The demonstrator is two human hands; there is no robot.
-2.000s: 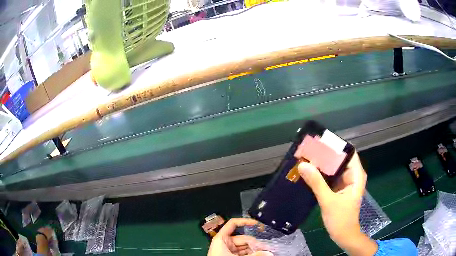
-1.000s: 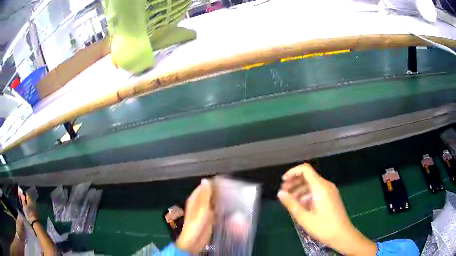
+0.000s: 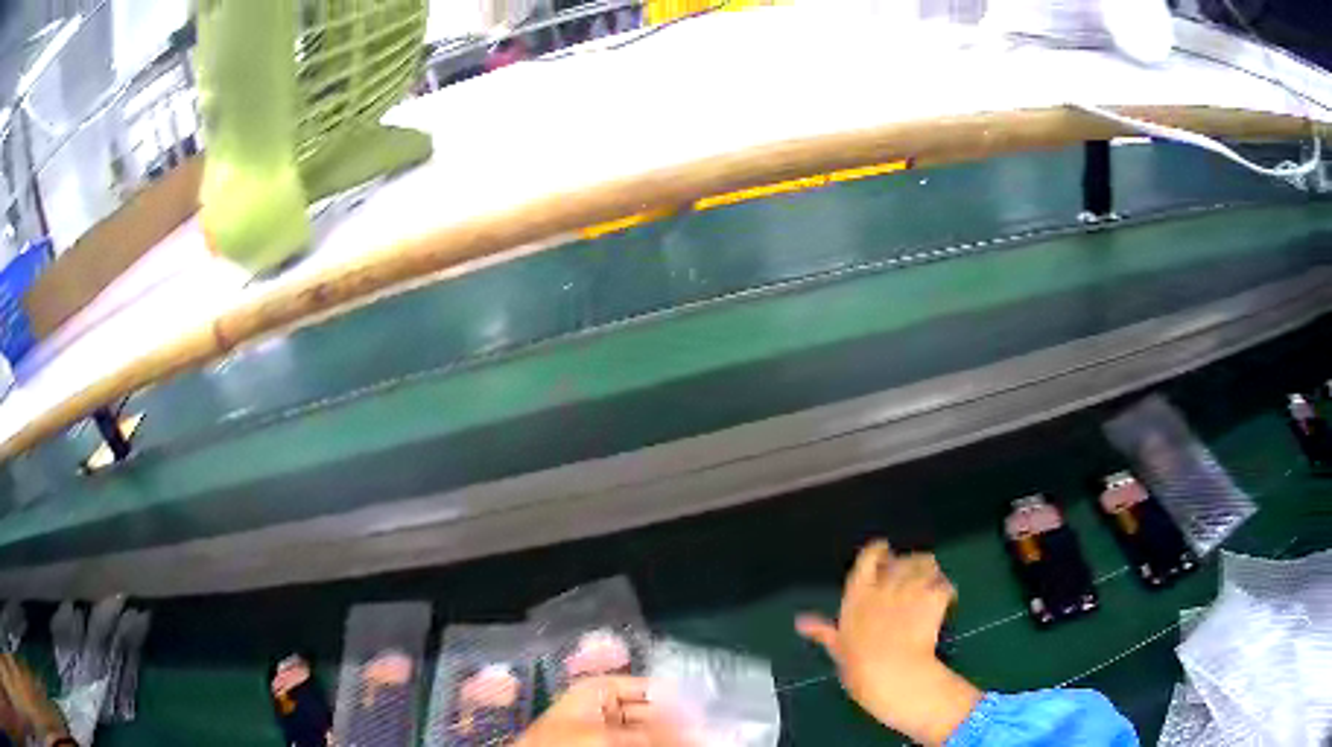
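Observation:
My left hand (image 3: 592,718), cut off by the bottom edge, has curled fingers on a pale bubble bag (image 3: 723,698) with no dark module visible inside. Three bagged phone modules lie beside it: one at the left (image 3: 383,683), one in the middle (image 3: 485,693) and one partly behind the hand (image 3: 587,631). My right hand (image 3: 888,642) is empty above the belt, thumb apart from half-bent fingers. To its right, two unbagged black modules with pinkish patches lie on the belt, the nearer (image 3: 1049,569) and the farther (image 3: 1147,533).
A bubble bag (image 3: 1186,479) lies beside the farther module. A heap of bubble bags (image 3: 1264,649) is at the right. Another module (image 3: 300,712) lies left. Someone's hand (image 3: 27,701) shows at the left edge. A green fan (image 3: 256,161) stands on the white shelf (image 3: 701,95).
The module that my right hand held two seconds ago is gone from it. The blurred bag in my left hand is no longer raised. Bagged modules now show beside my left hand; the view has shifted.

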